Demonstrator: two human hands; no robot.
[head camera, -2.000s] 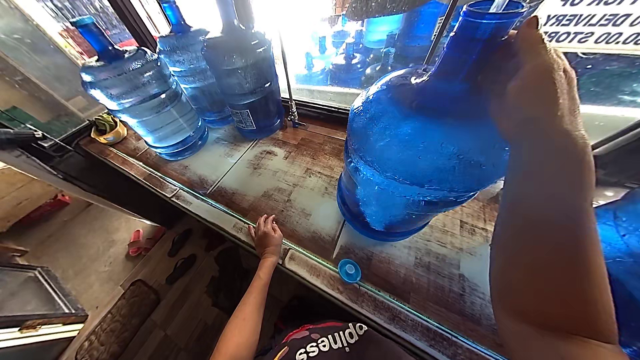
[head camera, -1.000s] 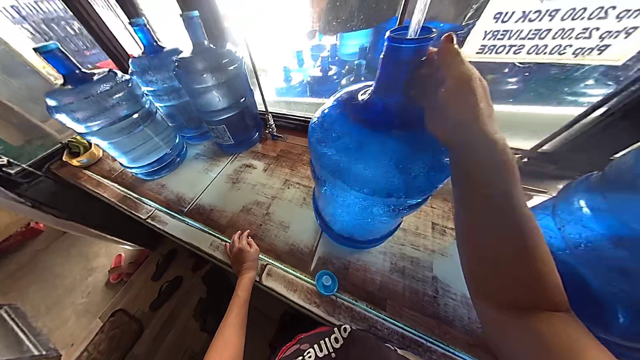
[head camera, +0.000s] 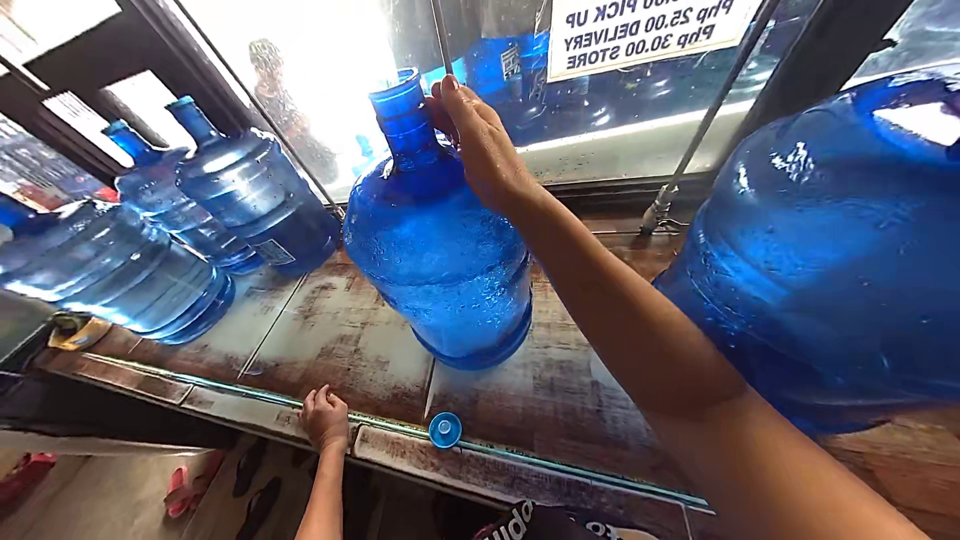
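A blue plastic water jug (head camera: 442, 255) stands upright on the tiled counter, with water inside and its mouth uncapped. My right hand (head camera: 480, 139) rests against the right side of its neck, fingers curled near the rim; whether they grip it is hard to tell. At the counter's front edge lies my left hand (head camera: 325, 417), holding nothing, its fingers slightly bent over the edge. A blue cap (head camera: 445, 430) sits on the edge just right of that hand, in front of the jug. Glare hides what is above the jug's mouth.
Several filled jugs (head camera: 259, 199) stand at the left by the glass. A large blue jug (head camera: 832, 255) is close on the right. Behind are glass panels with a printed sign (head camera: 645, 34) and a metal rod fitting (head camera: 660, 208). A yellow object (head camera: 79, 332) lies at the left end; slippers (head camera: 180, 491) lie below.
The view has shifted noticeably. My right hand stays by the jug's neck and my left hand at the counter edge. The stream seen entering the mouth earlier is now lost in glare.
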